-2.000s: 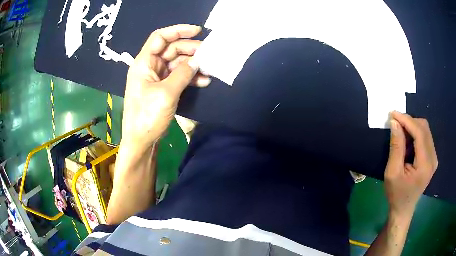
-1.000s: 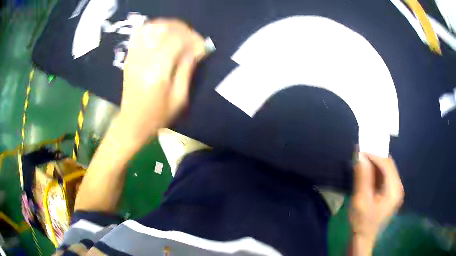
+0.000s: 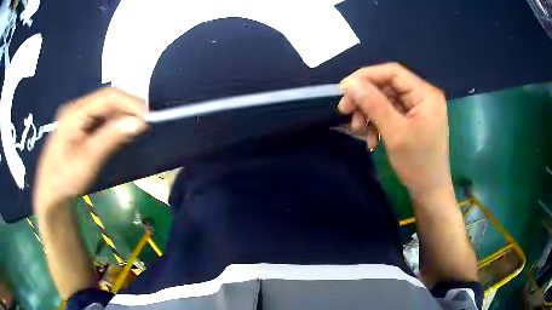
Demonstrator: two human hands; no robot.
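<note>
A narrow white tape (image 3: 245, 102) is stretched between my two hands, slightly blurred, above the near edge of the dark cloth. My left hand (image 3: 91, 136) pinches it at the left, and a thin tail runs on leftwards from behind this hand. My right hand (image 3: 393, 115) pinches its right end between thumb and finger. A large white curved cut piece (image 3: 130, 45) lies flat on the cloth beyond the tape, its far part cut off by the top edge of the picture.
The dark cloth-covered table (image 3: 436, 42) spans the view. At far left lie a curved white piece (image 3: 12, 97) and squiggly tape (image 3: 27, 136). Below are green floor (image 3: 484, 133), a yellow-framed cart (image 3: 508, 242) at right and yellow frame parts (image 3: 136, 254) at left.
The view has swung right, so the curved piece shows further left. My right hand has let go of the curved piece. Both hands now hold a tape stretched between them.
</note>
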